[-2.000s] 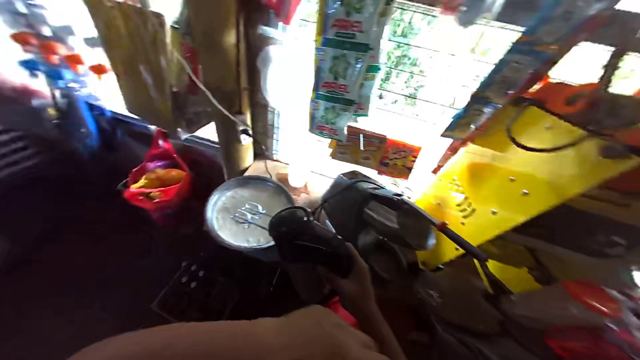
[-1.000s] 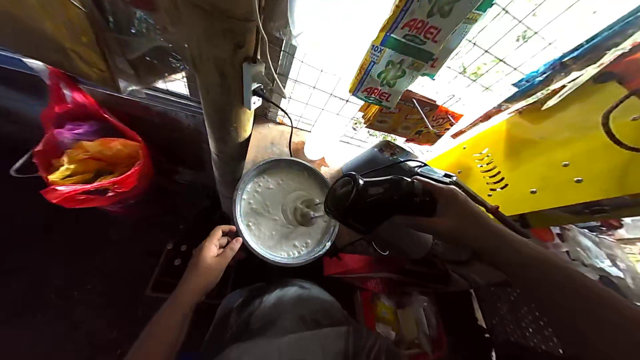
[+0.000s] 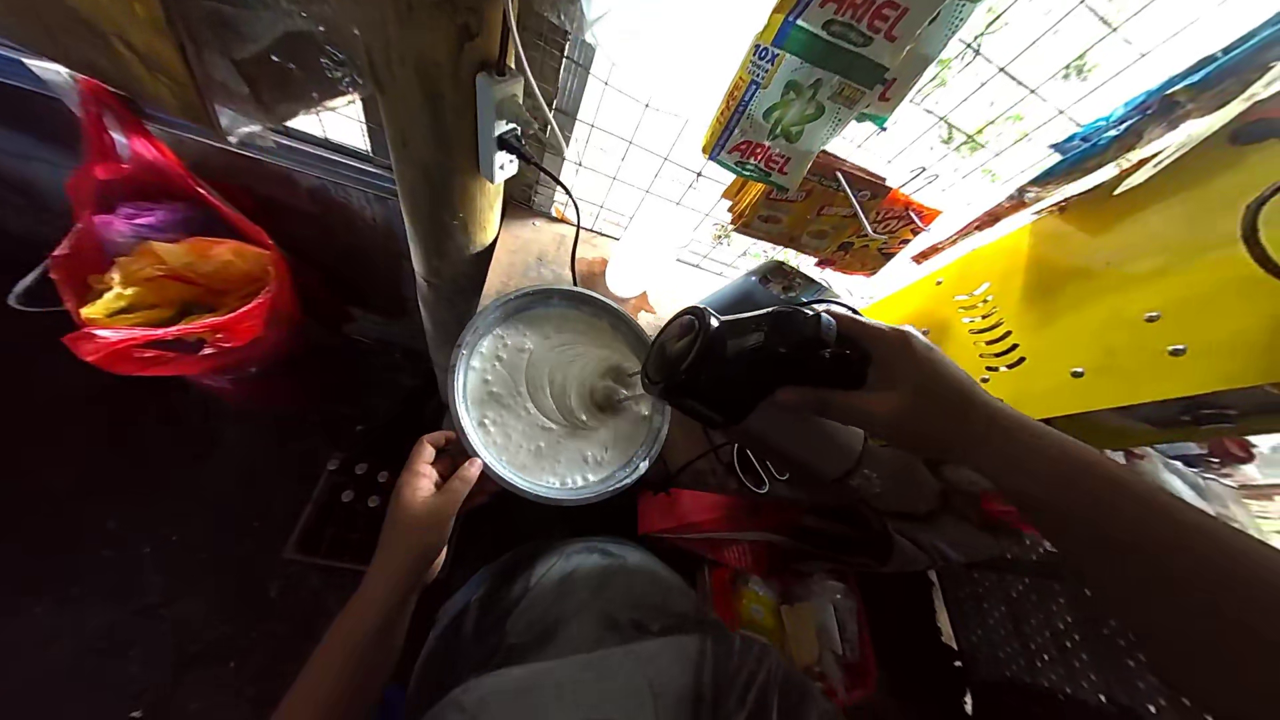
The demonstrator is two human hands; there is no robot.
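Observation:
My right hand [image 3: 880, 385] grips a black electric hand mixer [image 3: 750, 360], tilted over the right side of a round metal bowl [image 3: 655, 455]. The beaters dip into a pale, creamy batter [image 3: 540, 400], which shows swirl ridges around them and bubbles toward the left and bottom. My left hand [image 3: 425, 500] is at the bowl's lower left rim, thumb and fingers touching the edge; whether it grips firmly is hard to tell. A black plug [image 3: 512, 142] sits in a white power outlet [image 3: 497, 125] on the post above the bowl.
A bamboo-like post [image 3: 430, 170] stands just behind the bowl. A red plastic bag [image 3: 190, 345] with orange and purple contents hangs at left. Ariel detergent packets [image 3: 790, 110] and orange sachets [image 3: 820, 210] hang before a wire grid. A yellow perforated metal panel [image 3: 1100, 310] is at right.
Two seconds ago the beaters showed distinctly above the batter; now they are down in it. My left hand has come to the bowl's rim. The view has moved closer to the bowl.

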